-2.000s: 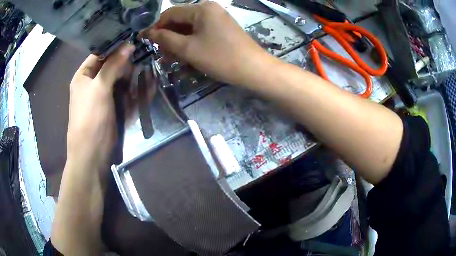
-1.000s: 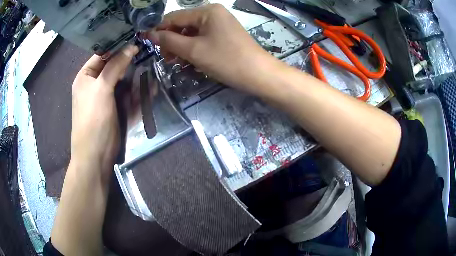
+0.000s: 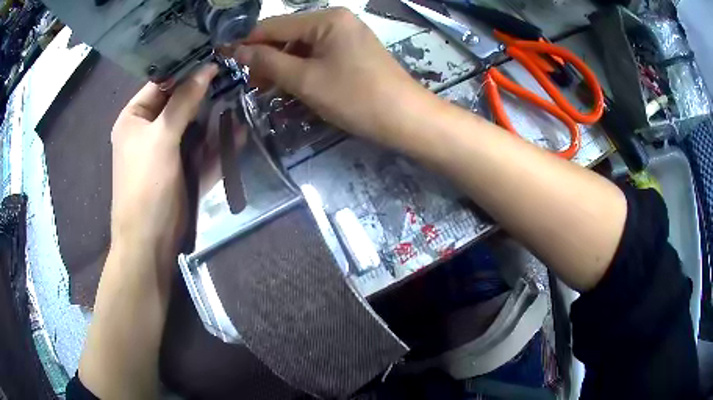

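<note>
The sewing machine head (image 3: 129, 35) hangs at the top left. Both bare hands are at its needle area (image 3: 233, 69). My right hand (image 3: 324, 66) comes from the right, thumb and forefinger pinched beside the needle; any thread between them is too fine to see. My left hand (image 3: 156, 148) is just left of the needle, fingertips raised at the head's lower edge; what it holds cannot be told. Below them the metal folder (image 3: 258, 223) lies with its wide mouth towards me. A dark brown ribbed band (image 3: 301, 305) hangs out of the mouth.
Orange-handled scissors (image 3: 547, 94) lie at the upper right, near a black-handled tool (image 3: 500, 23). Dark brown fabric (image 3: 78, 172) lies at left. A white piece (image 3: 356, 238) is right of the folder. A pale grey strip (image 3: 500, 336) hangs below the table edge. A plastic bin (image 3: 688, 195) stands at right.
Both hands stay at the needle area, with only slight finger shifts. The machine head's edge appears slightly shifted in view. The folder and band have not visibly moved.
</note>
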